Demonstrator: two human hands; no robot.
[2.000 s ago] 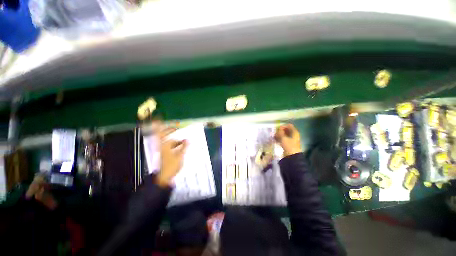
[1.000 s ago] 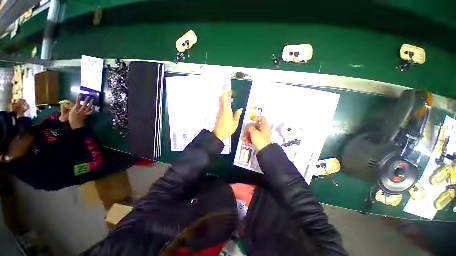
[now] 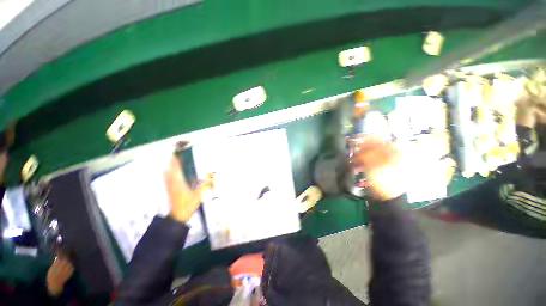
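Note:
My left hand (image 3: pixel 184 192) is over the gap between two white sheets, blurred, fingers raised and thumb apart; a small yellowish piece (image 3: pixel 208 180) shows at its thumb, and whether it is held is unclear. The right white sheet (image 3: pixel 257 209) carries a small dark piece (image 3: pixel 263 192). The left white sheet (image 3: pixel 129 206) lies partly under my left forearm. My right hand (image 3: pixel 377 164) is strongly blurred over the black tape dispenser (image 3: pixel 333 174); its fingers and any held thing cannot be made out. A cream housing (image 3: pixel 309 199) lies between the right sheet and the dispenser.
Several cream housings, one a wired housing (image 3: pixel 249 98), lie on the green belt (image 3: pixel 191 113) beyond the pale rail. A black stack (image 3: pixel 78 221) stands left. A crowded tray (image 3: pixel 485 128) and paper (image 3: pixel 422 185) lie right. Other people's hands (image 3: pixel 60 275) show at both sides.
My right hand has moved from the right sheet to the dispenser. My left hand stays near the gap between the sheets. The view has tilted and shifted right.

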